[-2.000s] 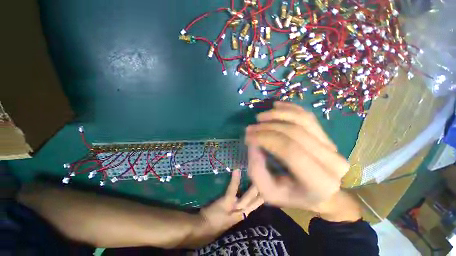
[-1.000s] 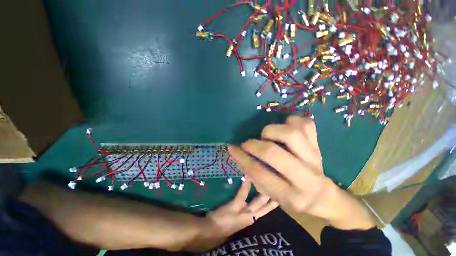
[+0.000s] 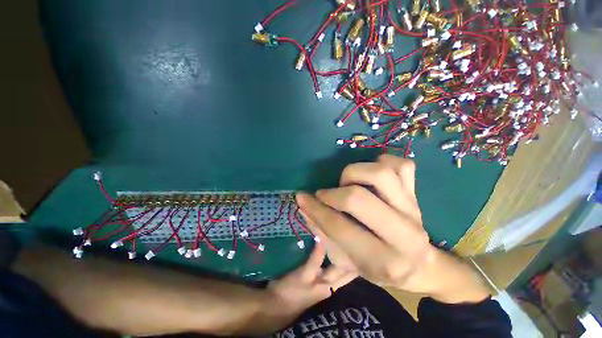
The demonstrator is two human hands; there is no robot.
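A perforated strip lies flat on the green mat. Brass modules line its far edge, with a gap before a small group near my right fingertips. Their red and dark wires curve towards me to white connectors. My right hand is palm down over the strip's right part, fingertips together at the far-edge modules; whether they pinch one is hidden. My left hand is at the near edge, partly under my right hand, its fingers by a white connector; its grip is unclear.
A loose pile of wired brass modules spreads over the upper right. Brown cardboard and clear plastic lie at the right. A cardboard box stands at the left. The green mat lies beyond the strip.
My right hand has come down from above the strip and moved slightly left to the modules at its far edge. My left hand has stayed by the near edge. The view has shifted slightly.
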